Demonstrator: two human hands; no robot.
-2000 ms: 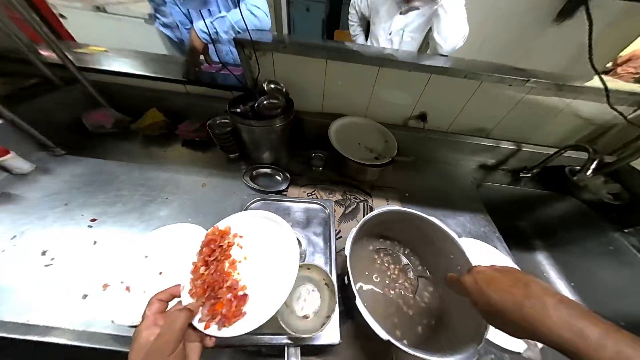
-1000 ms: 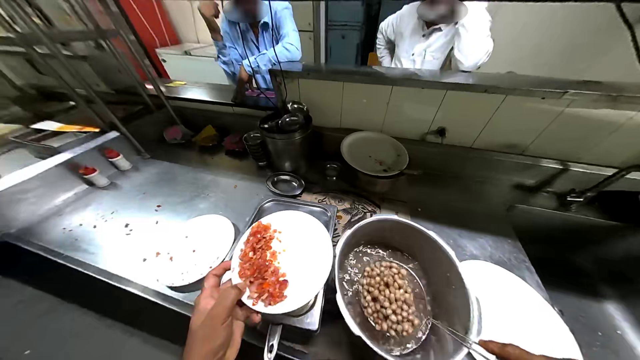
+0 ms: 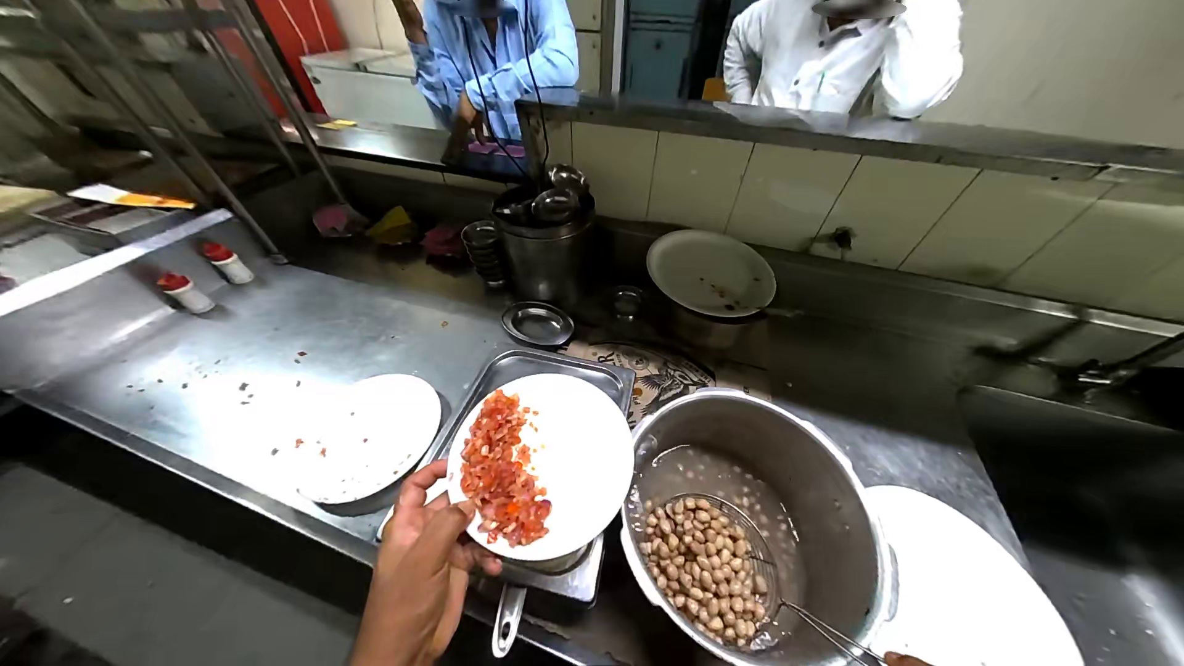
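Observation:
My left hand (image 3: 430, 555) grips the left rim of a white plate (image 3: 592, 444) that bears chopped tomato (image 3: 504, 467) on its left half. The plate is over a steel tray (image 3: 606, 370) on the counter. Only the fingertips of my right hand (image 3: 905, 659) show at the bottom edge, on the wire handle of a skimmer (image 3: 832, 633). The skimmer's basket is full of boiled peanuts (image 3: 708, 569), inside a large metal pot (image 3: 786, 453) with cloudy liquid.
Another white plate (image 3: 398, 435) with scraps lies left on the steel counter (image 3: 277, 324). A large white plate (image 3: 962, 573) lies right of the pot, before a sink (image 3: 1091, 462). Behind stand a steel container (image 3: 546, 254) and squeeze bottles (image 3: 188, 292). Two people lean at the ledge (image 3: 832, 129).
The skimmer, earlier mostly in the liquid with few peanuts showing, has come up heaped with them. My right hand has moved toward the bottom edge. The view has shifted.

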